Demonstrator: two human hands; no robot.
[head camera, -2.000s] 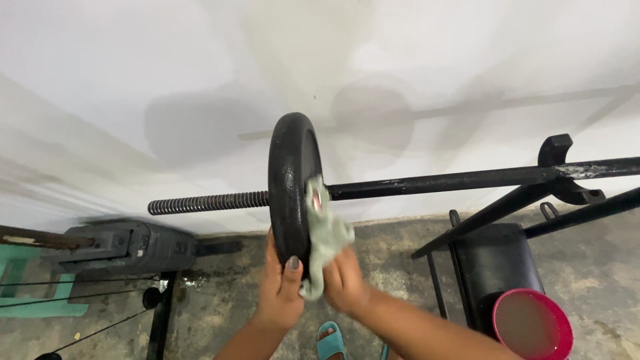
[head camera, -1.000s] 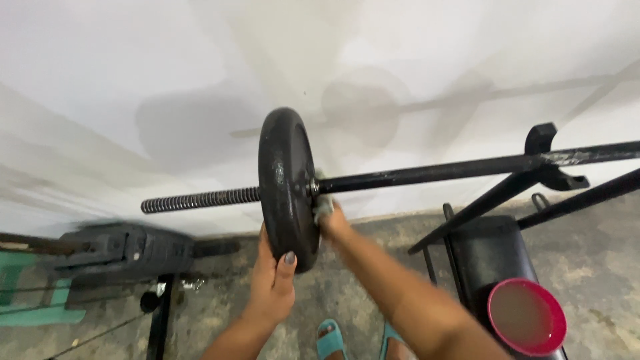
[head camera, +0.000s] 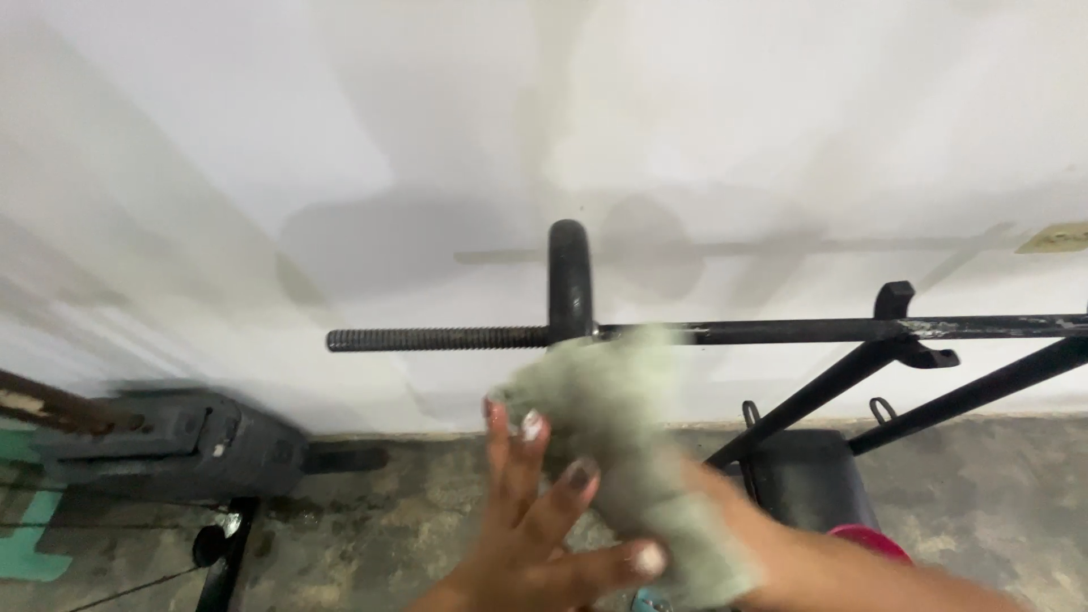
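Observation:
A black weight plate (head camera: 569, 280) sits edge-on on a black barbell (head camera: 790, 331), whose threaded end (head camera: 442, 339) sticks out to the left. In front of the plate's lower part is a pale green cloth (head camera: 603, 382), blurred by motion. My left hand (head camera: 544, 518) is below the plate with its fingers spread, close to the cloth or touching its lower side. My right hand (head camera: 680, 484) is mostly hidden behind the cloth, which hangs over it; its fingers cannot be seen.
The barbell rests in a rack's hook (head camera: 897, 327) at the right, near a white wall (head camera: 722, 110). Below the rack are a black padded seat (head camera: 803, 476) and the rim of a pink bucket (head camera: 871, 540). Grey gym equipment (head camera: 187, 442) with cables stands at the lower left.
My left hand has let go of the plate's lower edge, and its fingers have spread. The cloth, mostly hidden behind the plate a second ago, now spreads in front of it. The plate appears more edge-on.

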